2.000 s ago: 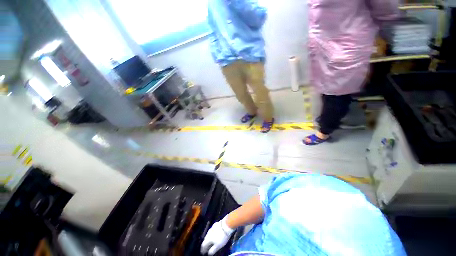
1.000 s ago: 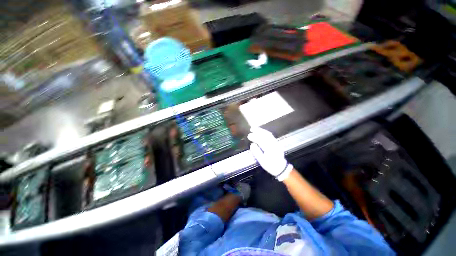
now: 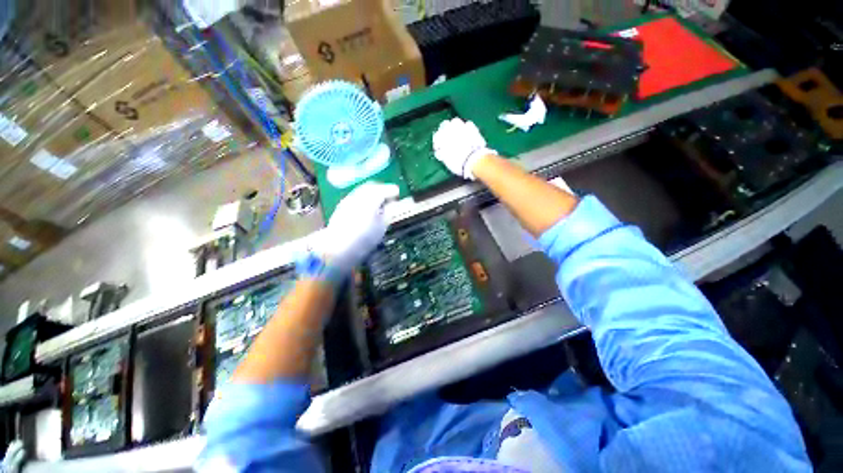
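A parts tray (image 3: pixel 407 139), black-rimmed and shallow with green pieces, lies on the green mat beside the fan. My right hand (image 3: pixel 459 148), in a white glove, is over the tray's right part; its fingertips are hard to make out. My left hand (image 3: pixel 359 226), gloved with a blue band at the wrist, is above the conveyor's far rail, with its fingers towards the tray. I cannot tell if it holds anything. A green circuit board (image 3: pixel 425 277) lies in a dark carrier on the conveyor just below my hands. A white sheet (image 3: pixel 508 231) lies right of it, partly behind my right forearm.
More boards in carriers (image 3: pixel 97 393) lie along the conveyor (image 3: pixel 739 251) to the left. A light blue fan (image 3: pixel 339 129), a stacked fixture (image 3: pixel 578 69), a crumpled white item (image 3: pixel 525 115) and a red sheet (image 3: pixel 682 57) are on the mat. An orange cover (image 3: pixel 817 100) is far right. Cartons (image 3: pixel 356 42) stand behind.
My right hand has moved from beside the white sheet, across the conveyor to the parts tray. My left hand has risen from near my body to over the far rail.
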